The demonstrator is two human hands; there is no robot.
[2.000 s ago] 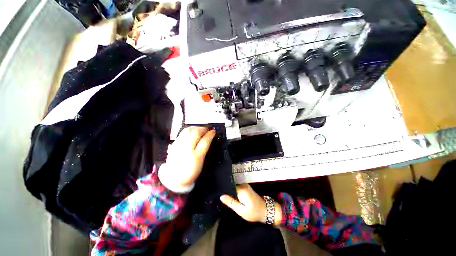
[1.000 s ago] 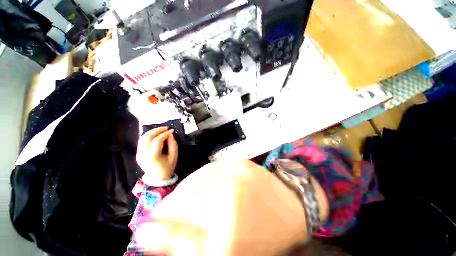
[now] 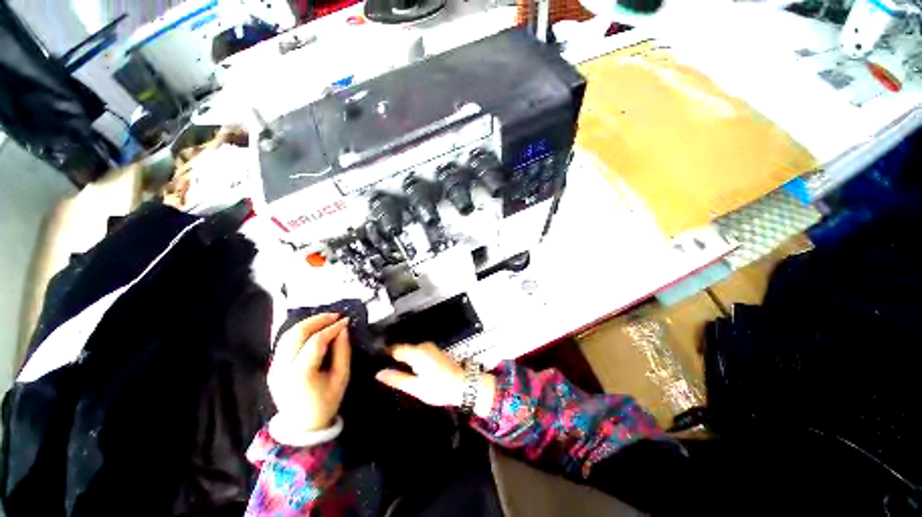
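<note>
The overlock machine [image 3: 404,172] has a dark top, a white front with red "BRUCE" and several black knobs. A black fabric piece [image 3: 354,338] lies at the front left of its needle area [image 3: 369,268]. My left hand [image 3: 308,369] rests on this fabric with thumb and fingertips together on it. My right hand [image 3: 430,374] is just right of it, at the bed edge, fingers pointing left to the fabric; whether it grips the cloth is unclear. An orange-red part [image 3: 316,260] shows beside the needle area.
A large black fabric heap [image 3: 131,374] with a pale strip fills the left. A dark heap [image 3: 829,353] lies at the right. A brown sheet [image 3: 687,141] lies behind the machine's right side. The red-edged white table [image 3: 596,273] runs right. A black plate [image 3: 435,321] sits in the bed.
The view has shifted, showing more behind the machine. My right hand, large and blurred near the camera one second ago, is now down beside the fabric. My left hand stays on the fabric.
</note>
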